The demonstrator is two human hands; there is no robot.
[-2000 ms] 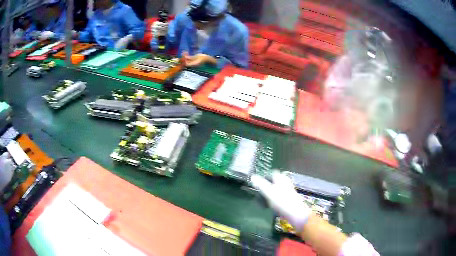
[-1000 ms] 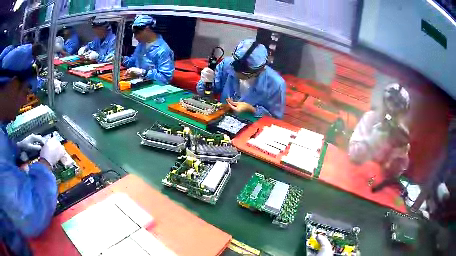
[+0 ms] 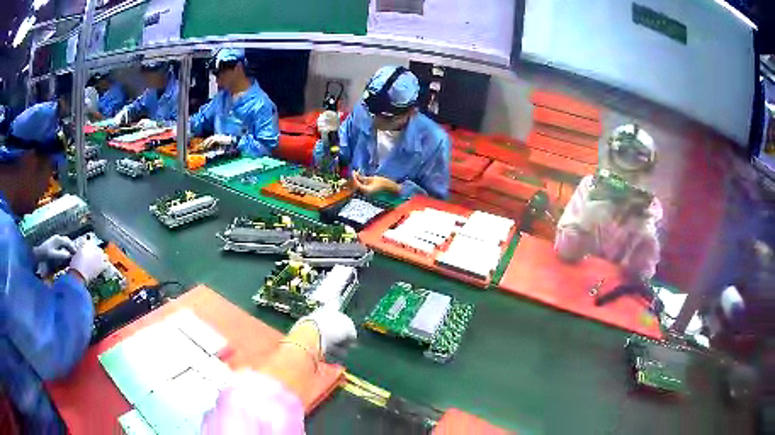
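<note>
My left hand, in a whitish glove below a bare wrist and pink sleeve, reaches from the bottom to the near edge of a crowded circuit board. The fingers blend with its pale heatsink, so whether they grip it cannot be told. Right of the hand, a green circuit board lies flatter face up with a ribbed pale heatsink. Two more boards with grey heatsinks lie just behind the crowded one. My right hand is out of the picture.
A red mat with paper sheets lies at the lower left. A worker in blue sits at left; others sit across the dark green bench. A person in pink holds a board at right. Another board lies far right.
The view has shifted. The crowded board at the lower right, with a gloved hand on it, is gone from view. My left hand has come in at the middle board. The person in pink now shows a raised board.
</note>
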